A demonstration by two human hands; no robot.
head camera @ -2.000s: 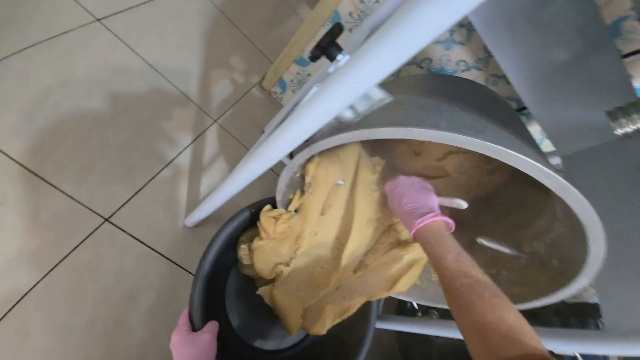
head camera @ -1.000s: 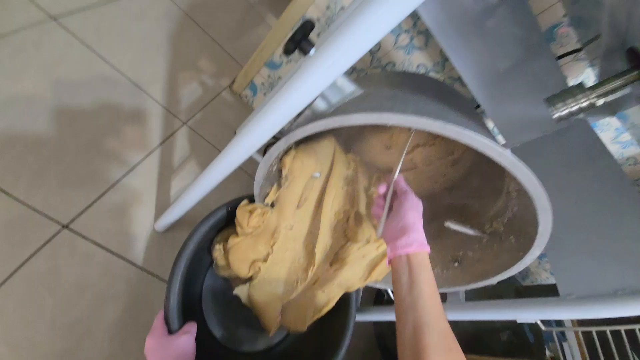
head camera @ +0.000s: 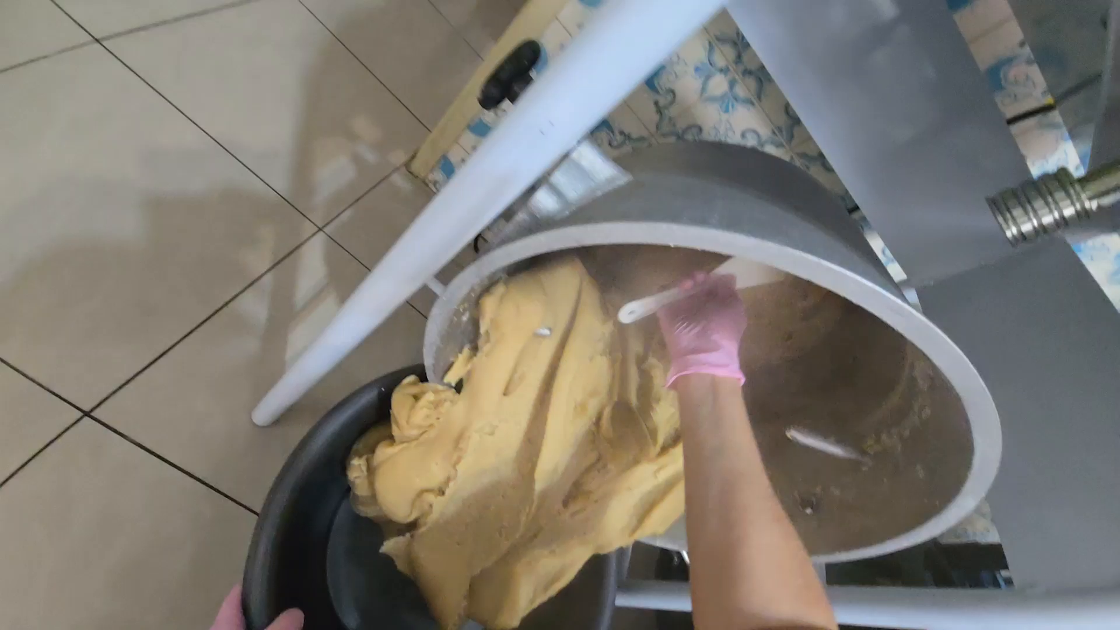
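My right hand [head camera: 704, 324], in a pink glove, grips the white handle of a scraper [head camera: 652, 304] inside a large tilted metal pot [head camera: 980, 420]; its pale blade reaches toward the pot's back wall. A thick mass of yellow dough [head camera: 534, 420] hangs over the pot's lower lip into a black tub [head camera: 289, 499]. At the bottom edge, my left hand [head camera: 254, 612], also gloved in pink, holds the tub's rim and is mostly cut off by the frame.
A white metal bar [head camera: 490, 192] slants across in front of the pot, with a black knob [head camera: 510, 74] behind it. Another white bar [head camera: 875, 605] runs below the pot. Grey panels and a ribbed metal fitting [head camera: 1041, 206] stand at the right. Tiled floor [head camera: 157, 289] lies at the left.
My right hand has moved up and deeper into the pot, and the scraper has turned, its blade now pointing to the right. My left hand stays at the tub's rim.
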